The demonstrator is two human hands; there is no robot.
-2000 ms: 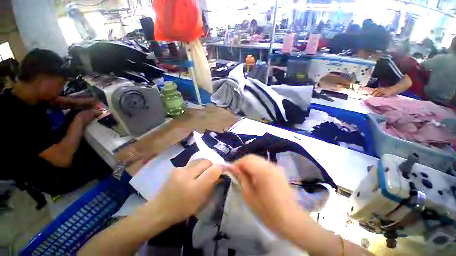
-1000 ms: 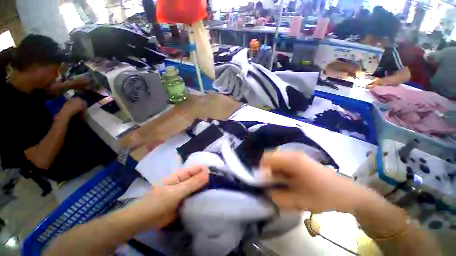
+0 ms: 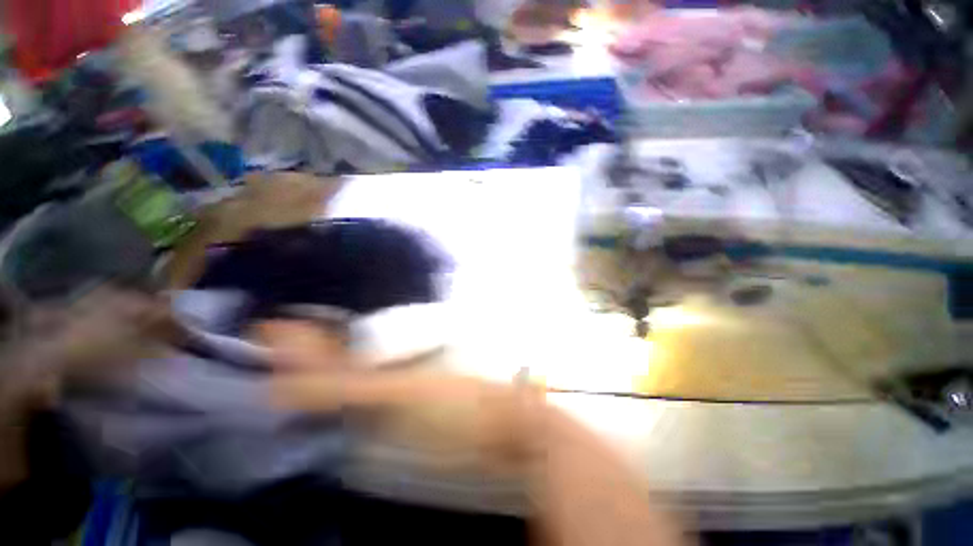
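The garment (image 3: 213, 411), grey-white and black cloth, lies bunched at the left end of the white sewing table and hangs over its front edge. The picture is strongly blurred. My right hand (image 3: 304, 357) is on the garment; its fingers cannot be told apart. My left hand (image 3: 91, 331) is a blur at the far left, by the garment's left side; its grip cannot be made out. The white sewing machine head (image 3: 768, 203) stands at the right, with its lit needle area (image 3: 640, 318) away from the cloth.
Behind the table are a pile of grey, white and black pieces (image 3: 341, 112), a blue crate (image 3: 560, 96) and a pale crate (image 3: 715, 115) with pink cloth (image 3: 694, 53). A green jar (image 3: 155, 208) stands at left. Dark small tools (image 3: 923, 395) lie at the right table end.
The view has swung right and down, showing more of the machine. The garment and both hands now appear further left. The seated person at the left is no longer clearly seen.
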